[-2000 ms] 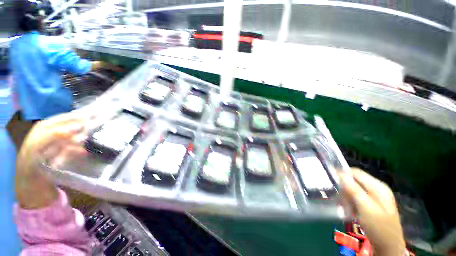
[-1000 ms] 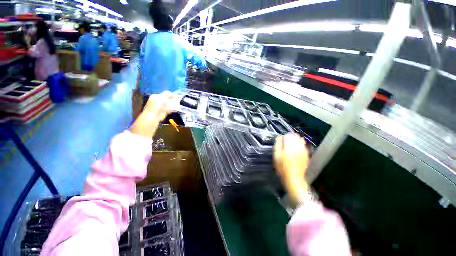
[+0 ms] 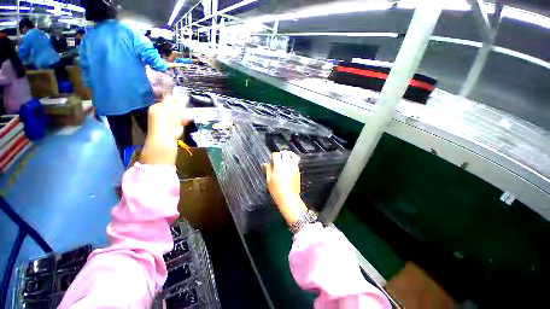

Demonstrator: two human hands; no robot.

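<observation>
Stacked clear blister trays (image 3: 247, 166) stand on the green bench. Dark phones (image 3: 307, 142) lie in pockets at the top of the stack. More clear tray plastic with dark phones (image 3: 265, 110) shows just behind it. My left hand (image 3: 164, 124) is raised at the left of the trays, blurred, with its fingers beside pale plastic; its grip is unclear. My right hand (image 3: 284, 180) is at the near edge of the stack, fingers bent against the trays; whether it grips one is unclear.
A pale post (image 3: 386, 111) rises right of the stack. An open brown carton (image 3: 196, 187) and trays of dark phones (image 3: 184, 268) are below, left of the bench. A brown board (image 3: 419, 289) lies at lower right. A person in blue (image 3: 117, 66) stands ahead left.
The phone tray between my hands has been brought down onto or behind the stack. My right hand has moved left and nearer me along the stack. The view has turned right.
</observation>
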